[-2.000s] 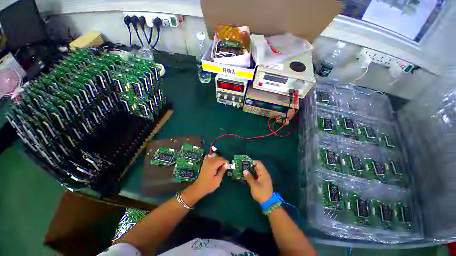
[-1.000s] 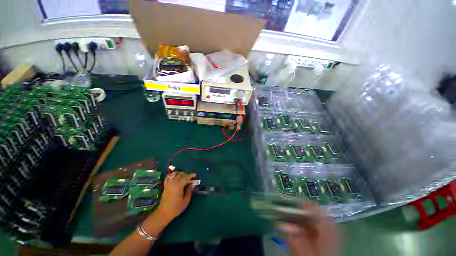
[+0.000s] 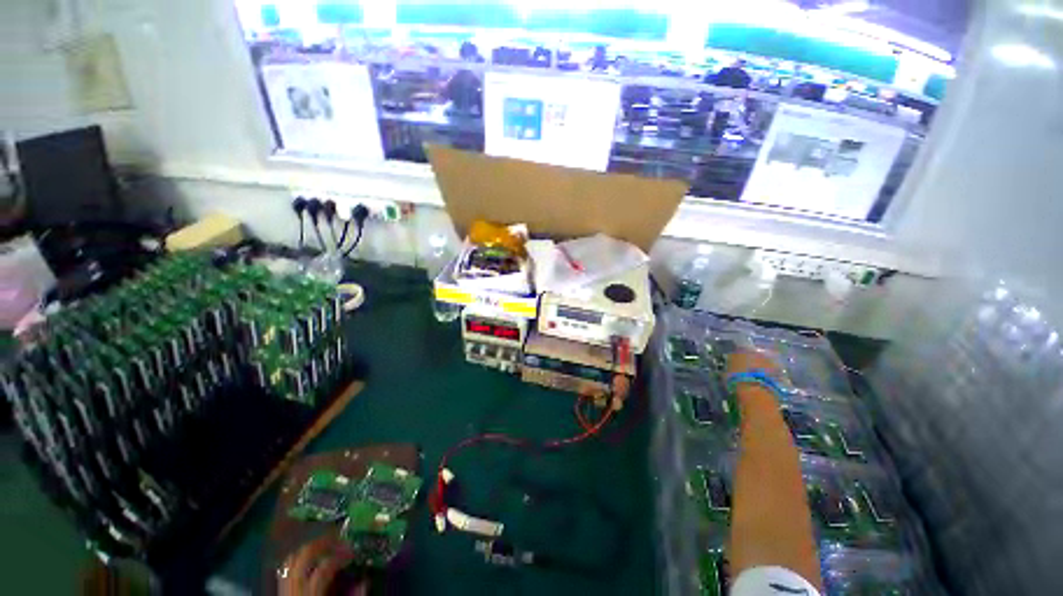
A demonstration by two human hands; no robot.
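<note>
Several green circuit boards (image 3: 379, 536) lie on a brown mat (image 3: 350, 460). My left hand (image 3: 317, 567) is low in the picture at the mat's near edge, beside the nearest board and partly cut off; its grip is unclear. My right arm reaches over the clear blister tray (image 3: 764, 452), with my right hand (image 3: 753, 363) near the tray's far rows. Its fingers and anything in them are hidden or blurred. The test lead (image 3: 443, 495) lies loose on the green bench mat, its white plug end (image 3: 472, 523) near a small dark and silvery piece (image 3: 504, 552).
A black rack (image 3: 222, 431) packed with upright boards stands at left. The power supply (image 3: 493, 332) with red digits and the pale meter (image 3: 595, 320) stand at the back, with a carton (image 3: 487, 279) on the supply. Crumpled clear trays (image 3: 979, 396) are at far right.
My right hand has moved from the bench to the far part of the tray. My left hand has let go of the test lead and moved to the brown mat. The view has tilted up.
</note>
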